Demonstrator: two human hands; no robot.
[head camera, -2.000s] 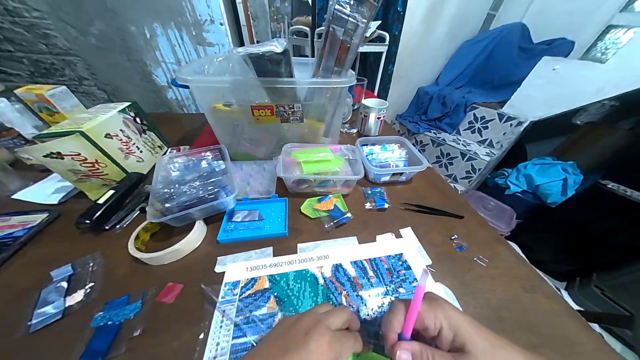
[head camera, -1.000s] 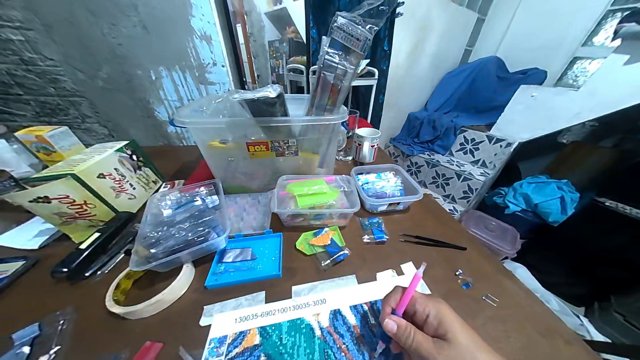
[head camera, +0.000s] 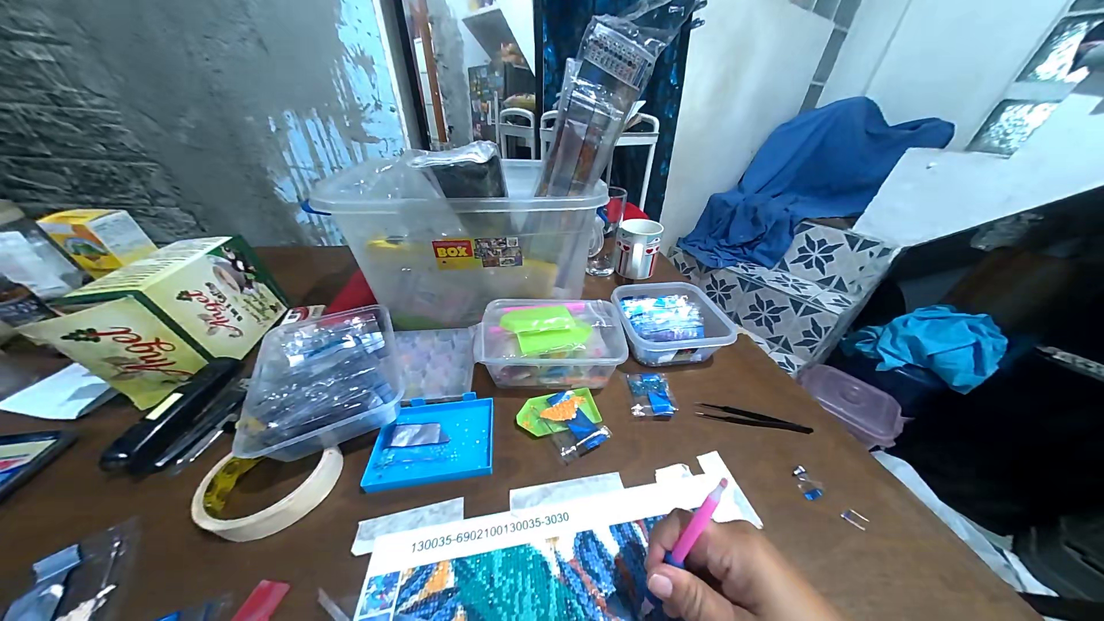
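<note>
My right hand (head camera: 720, 569) grips a pink diamond-painting pen (head camera: 699, 522) with a blue grip, its pink end pointing up, over the right part of the diamond-painting canvas (head camera: 517, 569). The canvas has a white top margin with printed digits and a teal, blue and orange pattern. My left hand is out of view. Beyond the canvas lie a green tray (head camera: 556, 412) with orange drills and a small bag on it, and a small bag of blue drills (head camera: 651, 397). Black tweezers (head camera: 755, 420) rest to the right. An open blue case (head camera: 431, 444) lies left of the green tray.
At left are a roll of masking tape (head camera: 267, 509), a tub of plastic bags (head camera: 319, 379), a black stapler (head camera: 172, 414) and a green-white box (head camera: 181, 310). Two plastic tubs (head camera: 552, 371) (head camera: 677, 345) stand before a large clear bin (head camera: 466, 285). A mug (head camera: 639, 248) stands near the bin.
Two seconds ago both hands were low over the canvas; my left hand has since gone out of view. My right hand still holds the pen. The view has tilted up.
</note>
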